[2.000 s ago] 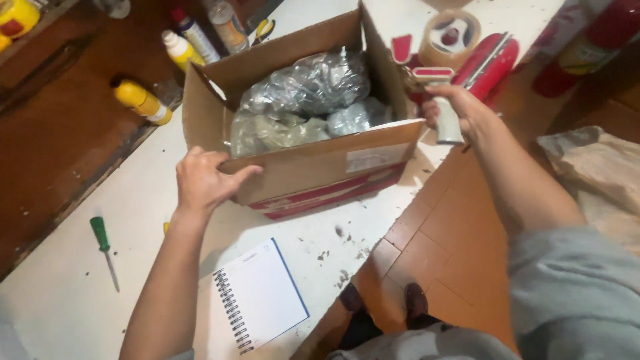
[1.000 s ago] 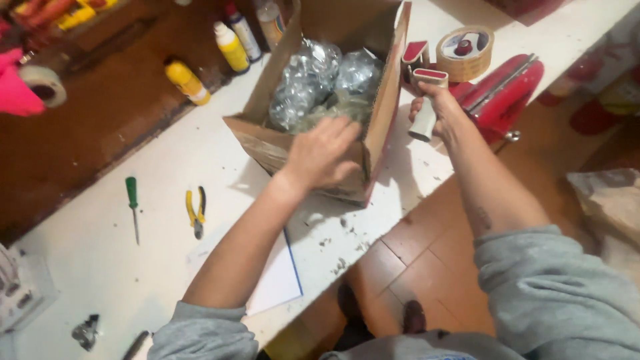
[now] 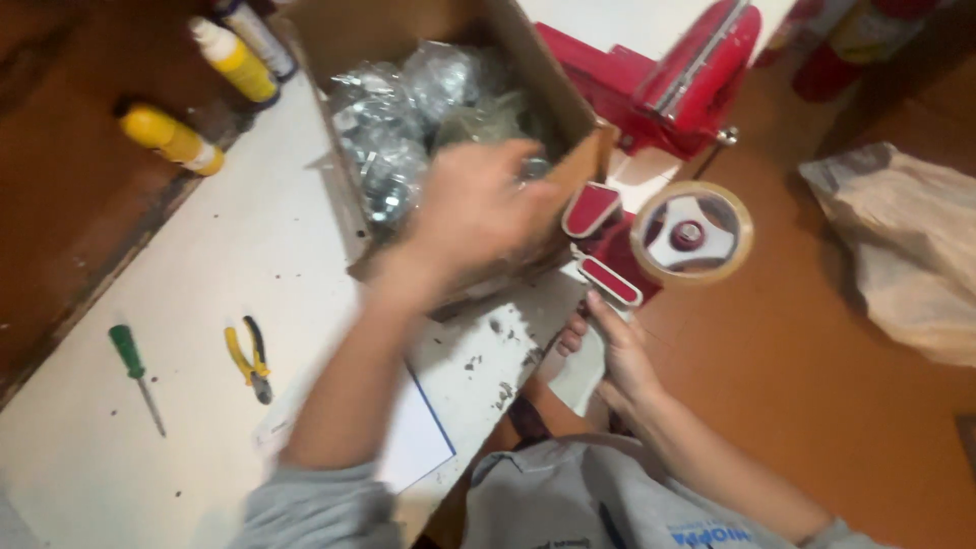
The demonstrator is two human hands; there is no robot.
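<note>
A cardboard box (image 3: pixel 587 164) stands open on the white bench, with clear plastic bags of shiny parts (image 3: pixel 381 145) inside. My left hand (image 3: pixel 480 206), blurred, is over the near side of the box, close to the bags; whether it touches them or the box flap is unclear. My right hand (image 3: pixel 610 343) grips the pale handle of a tape gun (image 3: pixel 610 280), which carries a roll of clear tape (image 3: pixel 728 267) and is right of the box's near corner, at the bench edge.
A green-handled screwdriver (image 3: pixel 137 366) and yellow-and-black cutting pliers (image 3: pixel 252 362) lie on the bench (image 3: pixel 191 267), left of a notebook (image 3: pixel 419 435). Yellow bottles (image 3: pixel 236 65) stand along the back. A red metal tool (image 3: pixel 671 84) is beyond the tape gun, and a bag (image 3: pixel 907 252) is at far right.
Two seconds ago my left hand held the box's near left edge; it has since moved over the opening. The tape gun has turned in my right hand, its roll now facing the view. The view has moved closer.
</note>
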